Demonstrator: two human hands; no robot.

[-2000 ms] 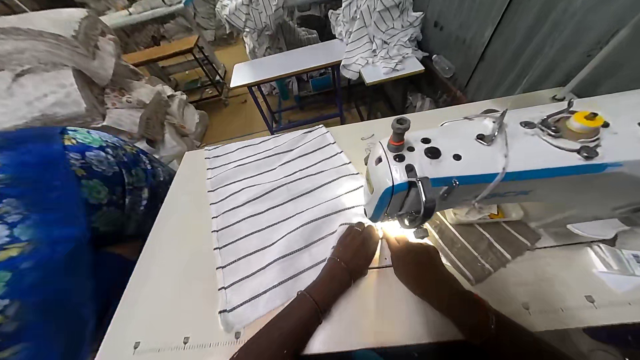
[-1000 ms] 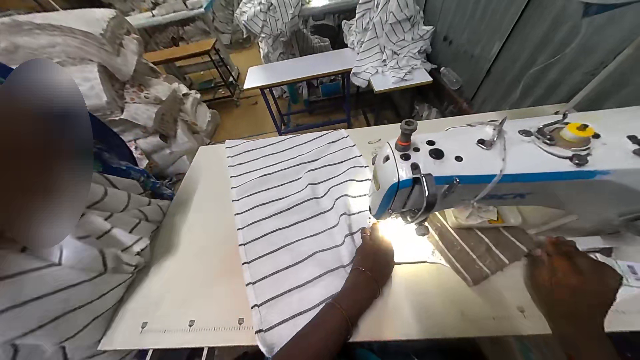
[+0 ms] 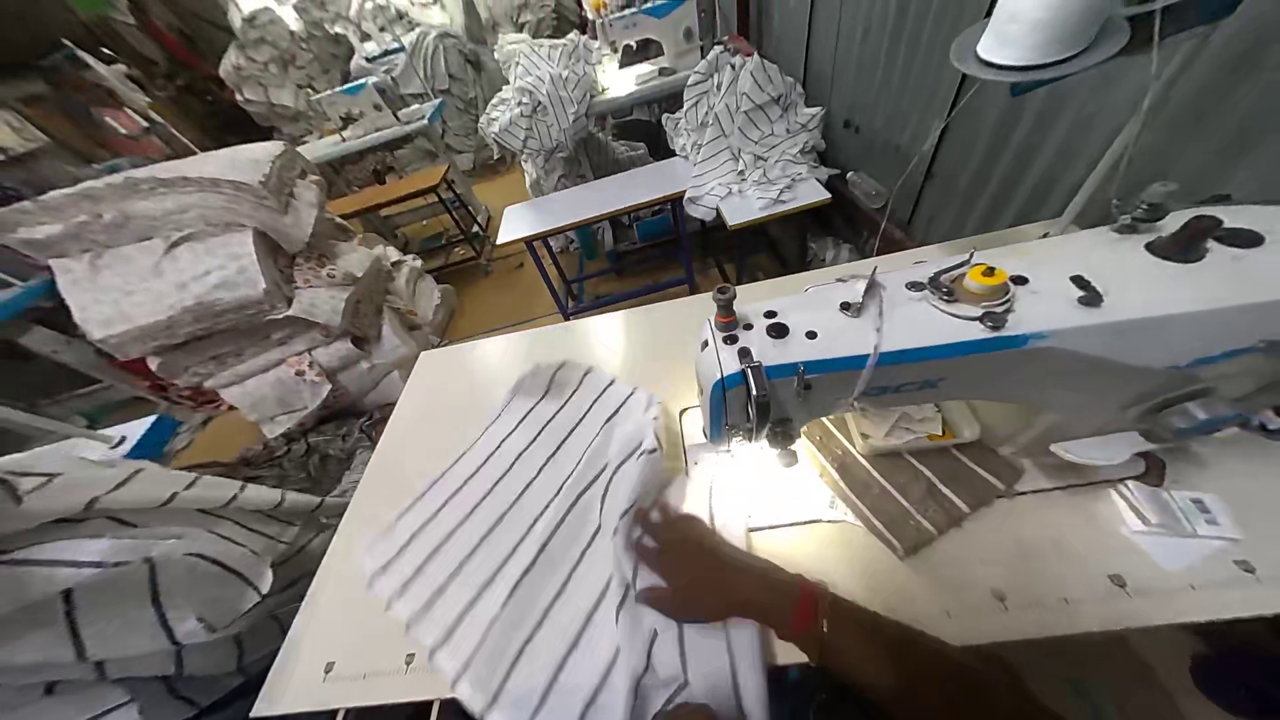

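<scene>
A white cloth with dark stripes [image 3: 540,520] lies partly raised and folded over on the sewing table, left of a white and blue Jack sewing machine [image 3: 940,360]. Coming in from the lower right, my right hand [image 3: 695,565], with a red band at the wrist, has its fingers bent on the right part of this cloth; it is blurred. At the bottom edge only a sliver of skin shows, seemingly my left hand [image 3: 688,711], against the cloth; its fingers are hidden. The machine's lamp lights the needle area. A brown cloth with pale stripes [image 3: 910,490] lies under the machine arm.
A small tray [image 3: 960,428] with scraps sits behind the brown cloth. Papers [image 3: 1175,510] lie at the right. Striped cloth [image 3: 130,570] hangs at the left of the table [image 3: 400,450]. Beyond are stacked fabric bundles [image 3: 180,280] and a white bench [image 3: 600,200].
My right hand has moved left from the brown cloth to the white striped cloth, which is now turned and bunched. My left hand has left the needle area. The person at the left is out of view.
</scene>
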